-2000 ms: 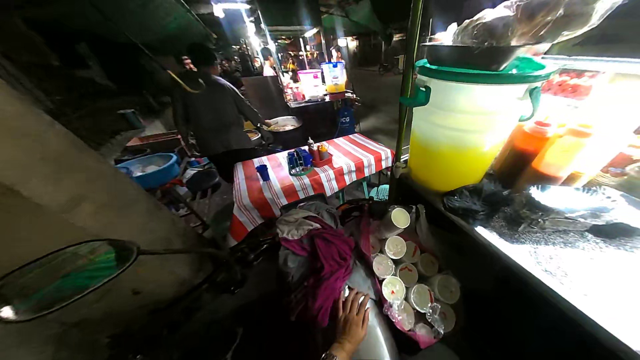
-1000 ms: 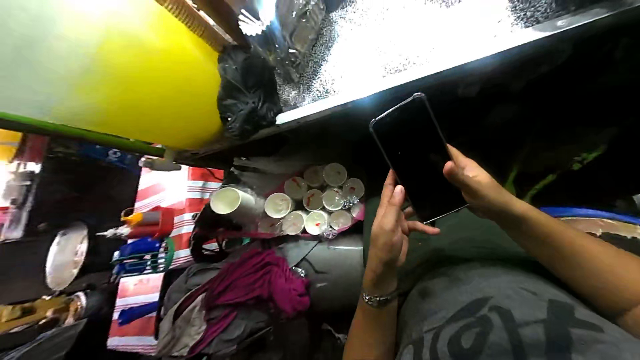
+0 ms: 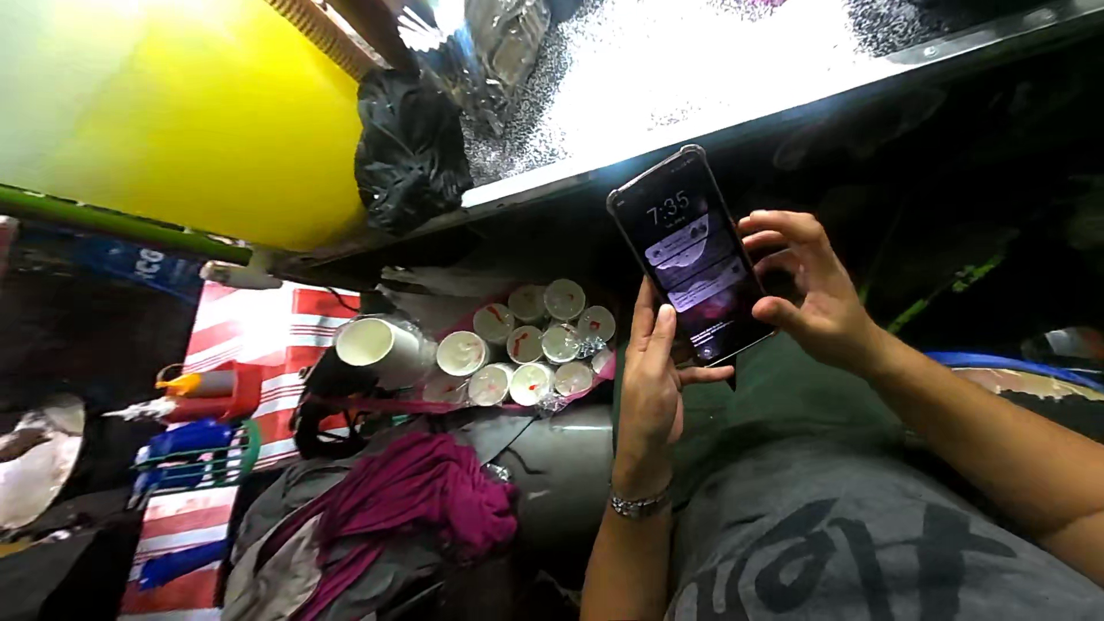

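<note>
A smartphone (image 3: 690,259) in a clear case has its screen lit, showing a lock screen. My left hand (image 3: 660,379) holds it from below, thumb and fingers at its lower edge; a metal watch band is on that wrist. My right hand (image 3: 806,289) is at the phone's right side with its fingers spread and curved. Whether its fingertips touch the phone's edge I cannot tell. Left of the phone, several lidded paper cups (image 3: 530,379) sit packed in a pink bag, beside an uncovered white cup (image 3: 366,341).
A metal-edged counter (image 3: 595,164) runs above the phone, with a black plastic bag (image 3: 410,151) and a yellow container (image 3: 216,112) at its left. Magenta cloth (image 3: 423,492) lies below the cups. A red-and-white striped tablecloth (image 3: 285,345) bears a green basket (image 3: 246,453).
The phone's dark screen has lit up. My right hand has loosened from the phone's side, its fingers spreading. Two seconds ago one hand rested near the cups; the view has since turned strongly.
</note>
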